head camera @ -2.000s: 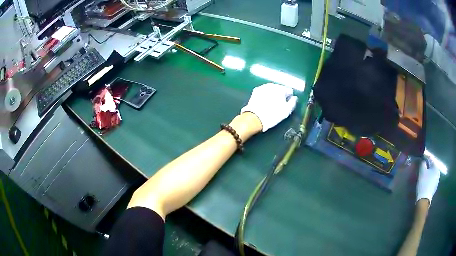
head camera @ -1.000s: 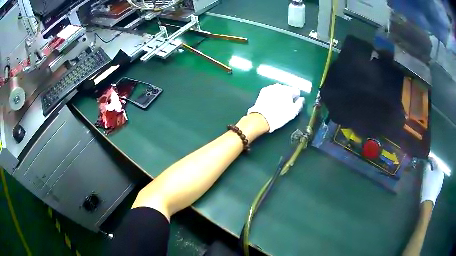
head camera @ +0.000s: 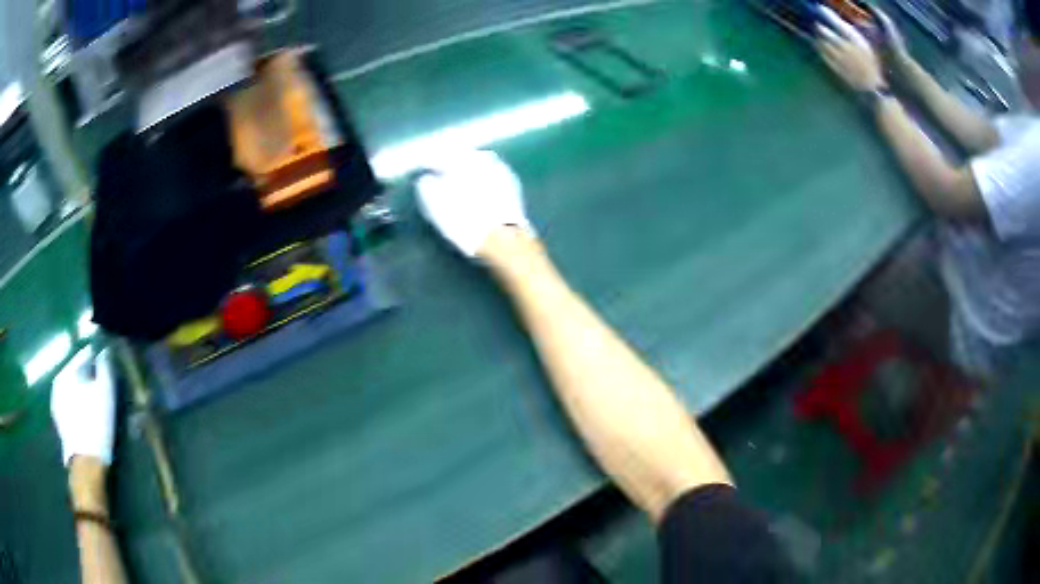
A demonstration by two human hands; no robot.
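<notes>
The press, with a black cloth cover, a red emergency stop button and a blue-grey base, stands at the left. Its orange-brown fixture shows at the upper right of the cloth. My right hand, in a white glove, is over the green belt just right of the press; its fingers are blurred. My left hand, also gloved in white, is left of the press base near the picture's left edge. No held object is visible in either hand; the finger poses are unclear.
A thin dark phone frame lies on the green belt at the back. A hose runs down left of the press. Another person works at the upper right. A red object shows below the belt at right.
The view has swung to the right, so the press now stands at the left. The phone frame at the back and the other person have come into view. The keyboard and phone at left are gone from view.
</notes>
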